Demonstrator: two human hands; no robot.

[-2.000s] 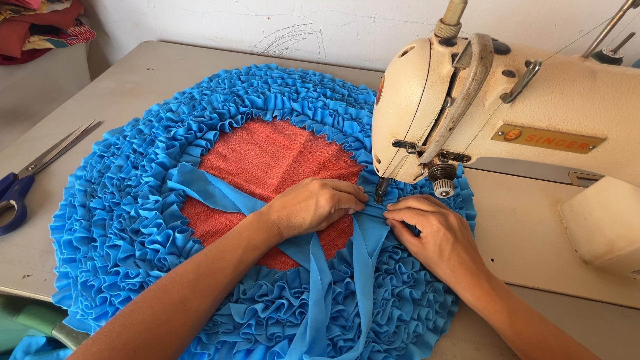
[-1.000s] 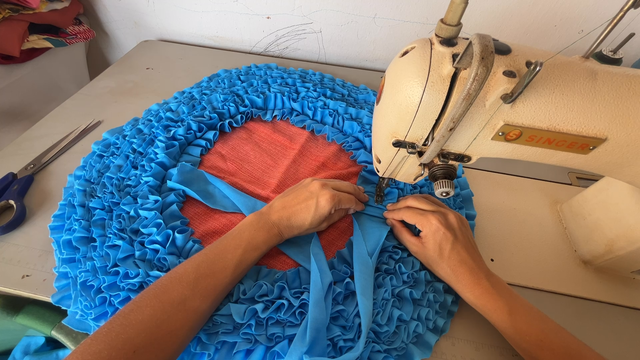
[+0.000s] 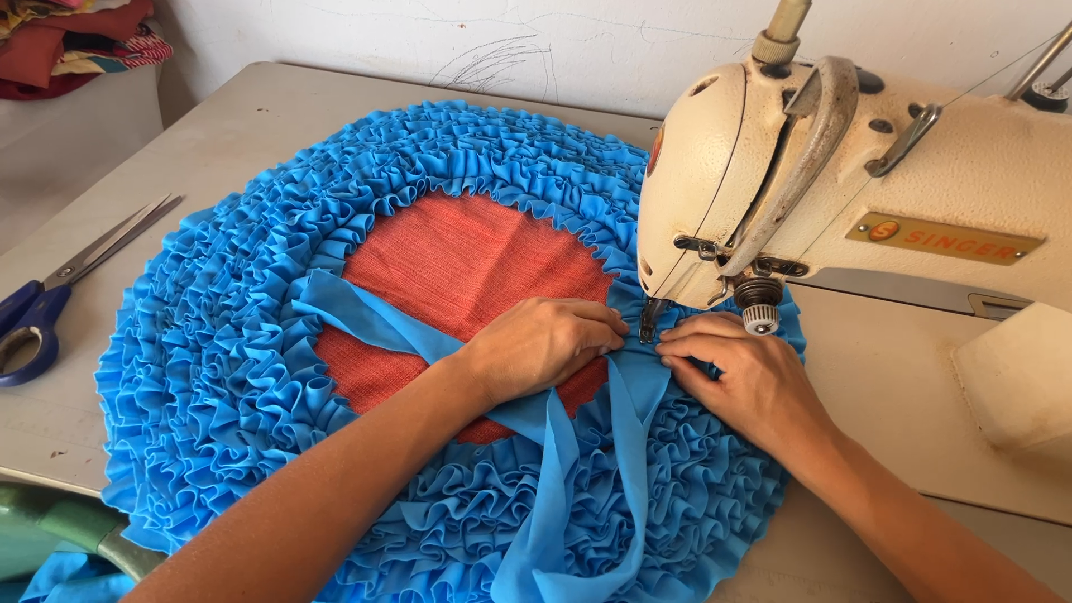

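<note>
A round piece of red woven cloth [image 3: 469,260], ringed by rows of blue ruffles [image 3: 218,368], lies under the presser foot [image 3: 647,321] of a Singer sewing machine [image 3: 904,184]. Left of the foot, my left hand [image 3: 548,347] presses on a blue fabric strip [image 3: 377,316] with its fingers bent; what its fingertips pinch is hidden. My right hand [image 3: 737,368] holds the strip's folded part between thumb and fingers, just right of the foot. From between the hands, loops of the strip [image 3: 636,444] hang toward the front over the ruffles.
Blue-handled scissors [image 3: 63,289] lie partly spread on the table [image 3: 209,109] at the left. A green chair-like object [image 3: 67,519] with blue cloth is at the lower left. Folded fabrics [image 3: 75,46] are piled at the upper left. A white wall stands behind.
</note>
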